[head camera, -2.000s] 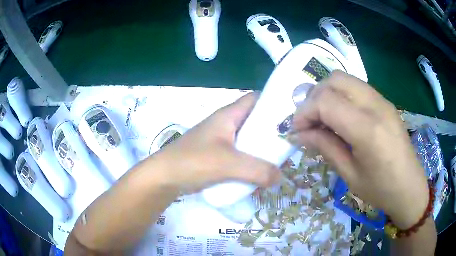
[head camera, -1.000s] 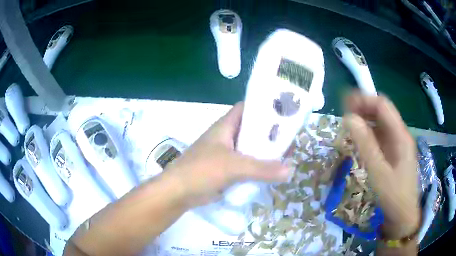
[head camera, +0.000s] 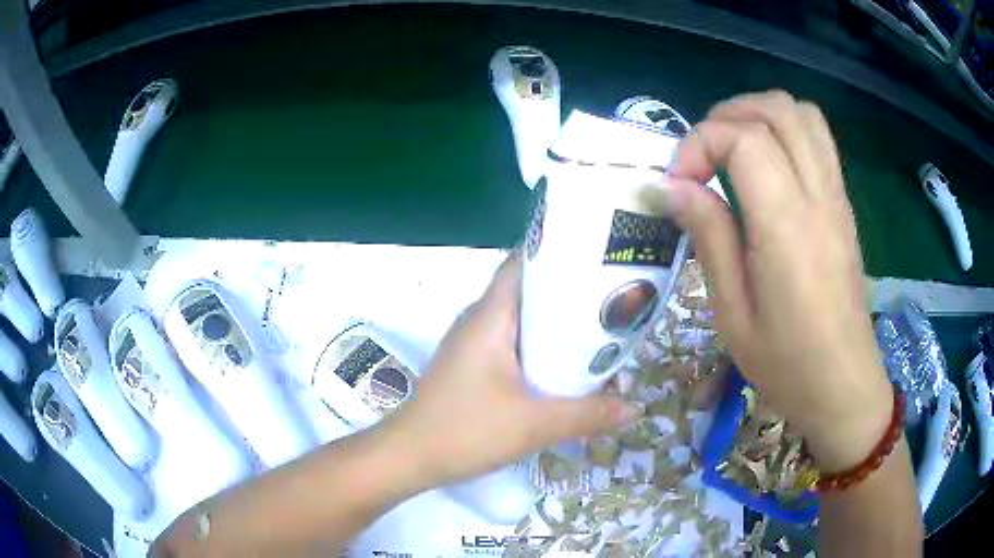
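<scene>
My left hand (head camera: 480, 381) holds a white IPL handset (head camera: 572, 262) with its flat head up and its face towards me. The display window (head camera: 640, 238) shows yellow-green digits and bars. The main round button (head camera: 628, 306) looks copper-coloured, with a small oval button (head camera: 604, 358) below it. My right hand (head camera: 763, 207) is at the handset's upper right edge, thumb and index finger pinched close together above the display. A small tan piece, perhaps a protective film, shows blurred by the fingertips.
Film scraps (head camera: 610, 480) and a blue scrap tray (head camera: 714, 447) lie right of centre. Another handset (head camera: 365, 376) lies on the printed paper sheet (head camera: 436, 267). Several handsets stand at the left. The green conveyor belt (head camera: 327, 131) carries more. Crinkled clear plastic (head camera: 913, 354) is at the right.
My right hand has come from the right of the handset to its upper edge. The held handset has tilted, showing its top end, and its display now shows digits. Belt handsets have shifted right.
</scene>
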